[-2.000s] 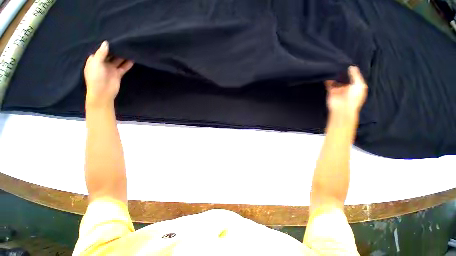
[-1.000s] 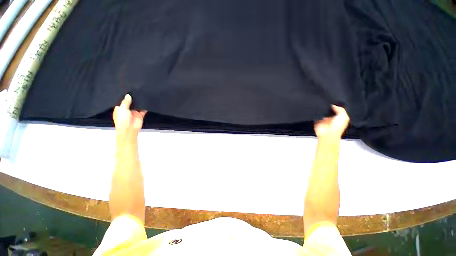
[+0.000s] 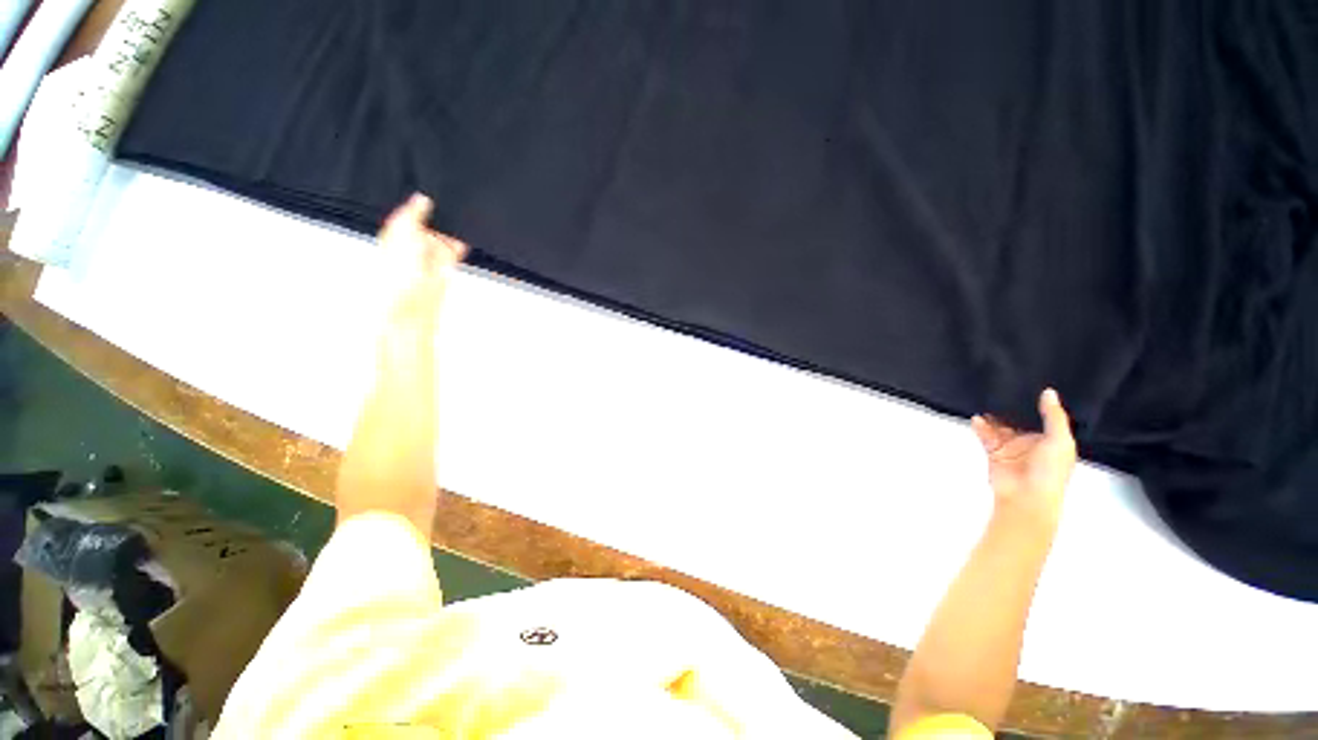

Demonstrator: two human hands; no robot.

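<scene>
The black fabric ply [image 3: 694,174] lies over the dark stack, its near edge running close along the stack's edge. My left hand [image 3: 421,239] is at the fabric edge left of centre, thumb on top, pinching the edge. My right hand [image 3: 1032,445] is at the edge on the right, thumb up and fingers at the edge; it seems to pinch the ply. White underlay paper [image 3: 651,419] shows between the fabric and the table edge. The fabric has soft folds on the right and hangs over the paper there.
The printed paper roll [image 3: 133,51] lies at the far left, with a plain pale roll [image 3: 32,65] beside it. The brown table edge [image 3: 535,557] curves in front of me. A carton with scraps [image 3: 217,593] stands on the green floor at lower left.
Both hands have come down towards me with the ply edge, which was lifted and now lies near the stack's edge. The view has turned, so the edge slants and the carton shows.
</scene>
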